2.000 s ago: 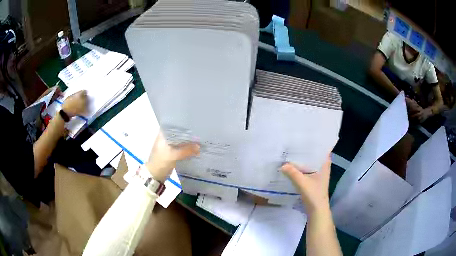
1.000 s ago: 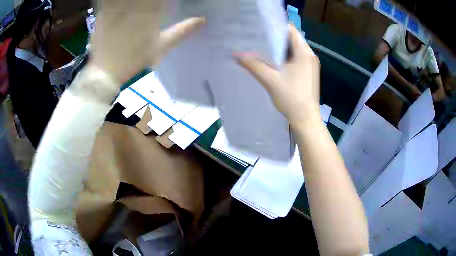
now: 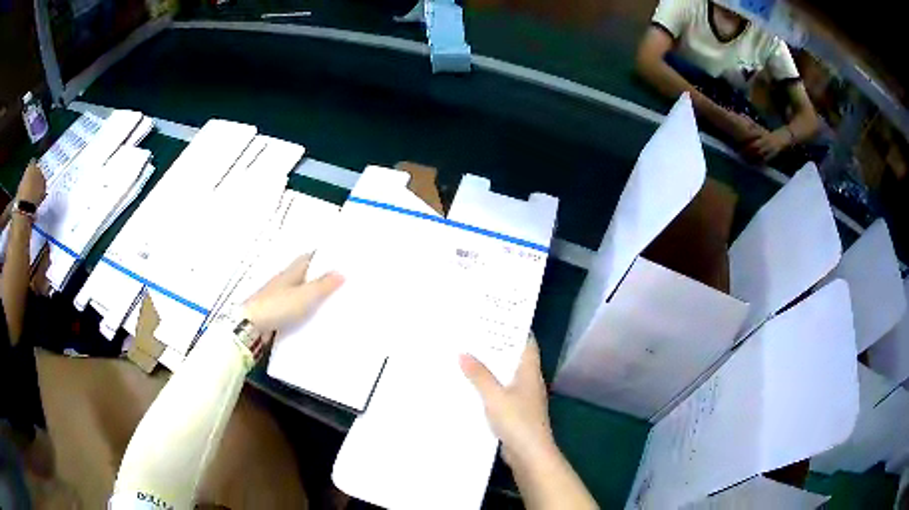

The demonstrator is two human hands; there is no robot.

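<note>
A stack of flat white box blanks (image 3: pixel 419 289) lies in front of me, its blue stripe and notched edges at the far end and its rounded flap towards me. My left hand (image 3: pixel 294 296) is on its left edge, thumb on top. My right hand (image 3: pixel 513 393) holds its right edge, thumb on top; the fingers beneath are hidden. More flat blanks (image 3: pixel 204 214) with a blue stripe lie to the left.
Erected open cartons (image 3: pixel 653 334) stand at the right with raised flaps. A pale metal rail (image 3: pixel 573 95) crosses beyond the dark belt, with a blue object (image 3: pixel 448 38) by it. A person sits opposite; another's arm is at far left. A brown carton (image 3: pixel 90 408) is lower left.
The lifted blanks have come down and been turned, so the blue stripe now lies at the far end. Both hands have lowered with them. The view has shifted.
</note>
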